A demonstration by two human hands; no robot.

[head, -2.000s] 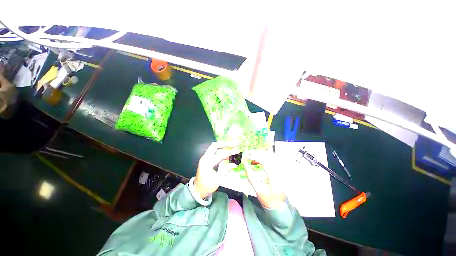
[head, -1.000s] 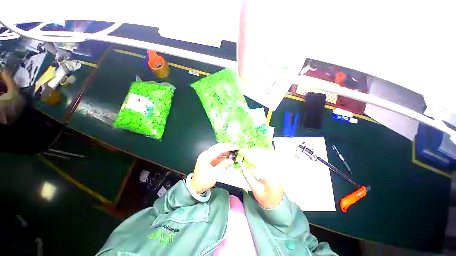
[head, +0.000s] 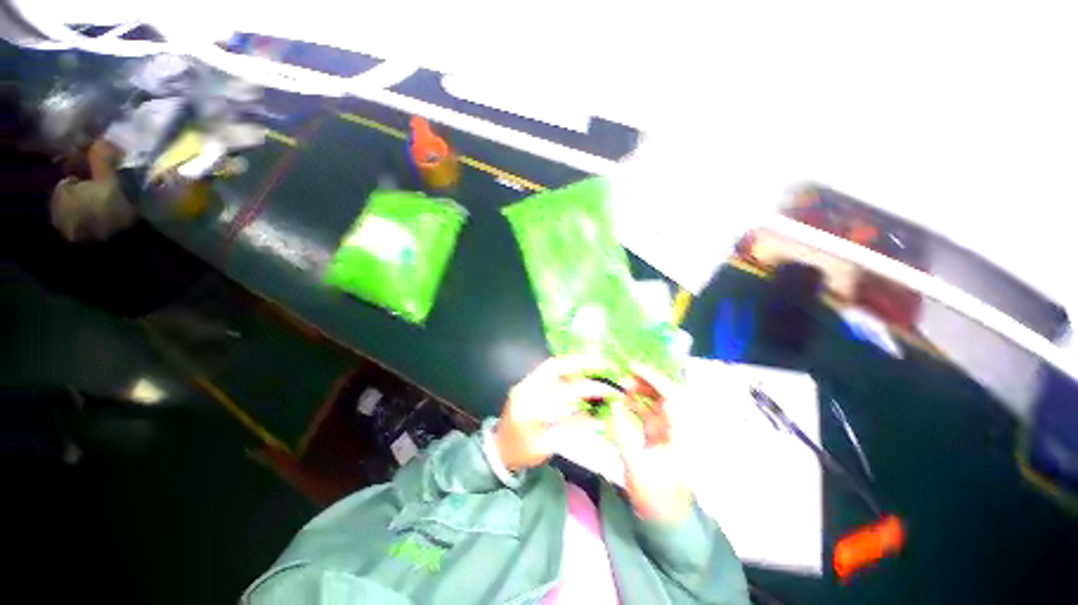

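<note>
The picture is blurred. My left hand (head: 546, 414) and my right hand (head: 650, 443) are close together at the near end of a long bag of green parts (head: 582, 266). A small dark part (head: 599, 398) shows between my fingertips, held by my left hand. Something green shows right beside it at my right fingers, too blurred to tell whether my right hand grips it. A plumper bag of green parts (head: 400, 254) with a white label lies to the left. White paper (head: 757, 473) lies under and right of my hands.
An orange-topped container (head: 433, 154) stands at the back left. A blue tool (head: 734, 327), a dark flat object (head: 794, 310), a caliper (head: 816, 447), a pen (head: 851, 440) and an orange-handled knife (head: 869, 546) lie right. A carton of bagged parts (head: 408, 423) is below the edge. Another person's hand (head: 101, 160) shows far left.
The view has shifted and blurred, so the bench things sit further right in the picture. My hands stay together around the small dark part, with my right fingers now closer over it.
</note>
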